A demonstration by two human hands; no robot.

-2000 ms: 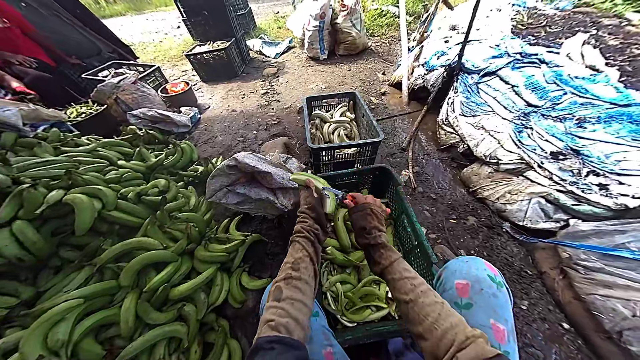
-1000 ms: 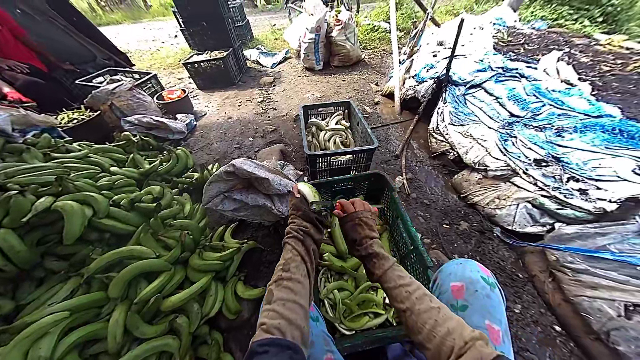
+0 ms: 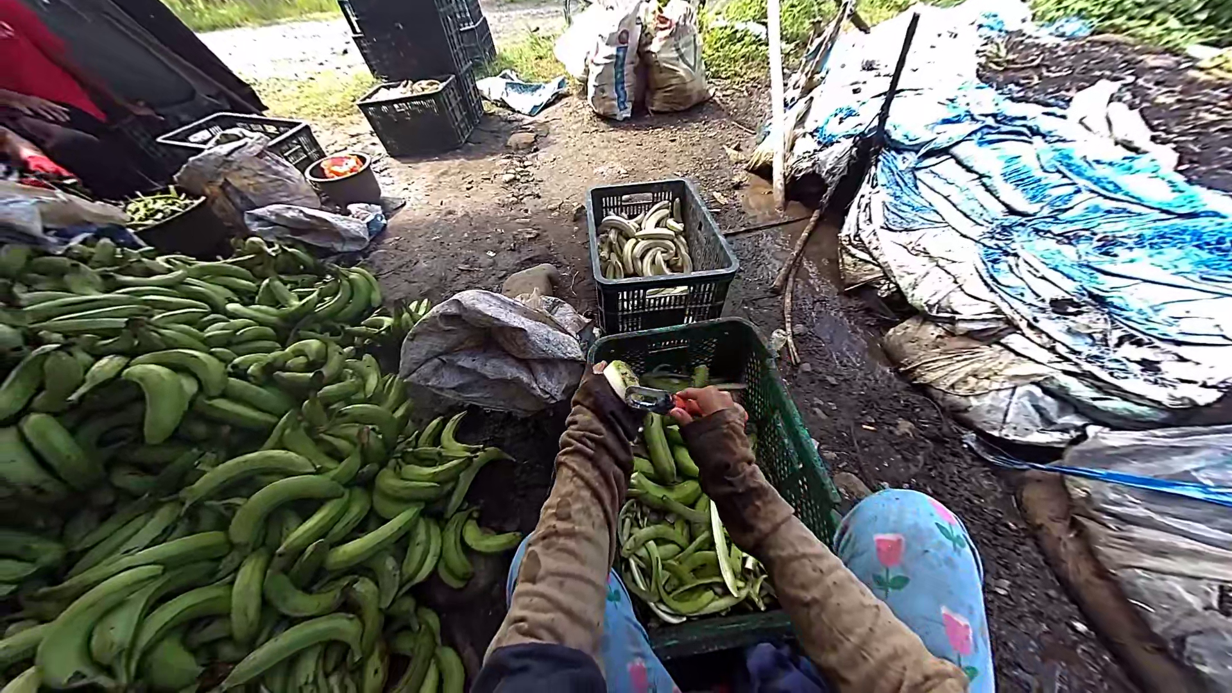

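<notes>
My left hand (image 3: 608,393), mostly covered by a brown sleeve, grips a partly peeled green plantain (image 3: 621,375) above the near crate. Against the fruit is the metal head of a red-handled peeler (image 3: 651,398), held in my right hand (image 3: 707,402). Below both hands, green peels (image 3: 688,568) and green plantains (image 3: 658,448) lie in the green plastic crate (image 3: 794,462). Peeled plantains (image 3: 650,241) fill part of the dark crate (image 3: 712,274) just beyond it. A large heap of unpeeled green plantains (image 3: 289,510) spreads on the left.
A crumpled woven sack (image 3: 496,351) sits left of the crates. Stacked black crates (image 3: 414,115) and filled sacks (image 3: 616,63) stand farther back. Blue-and-white tarpaulin (image 3: 1049,231) covers ground at right, beside thin sticks (image 3: 804,255). A person in red (image 3: 43,67) is at the upper left.
The peeler has moved from across the plantain's far part, seen two seconds ago, to near its top end. More pale flesh shows on the plantain now.
</notes>
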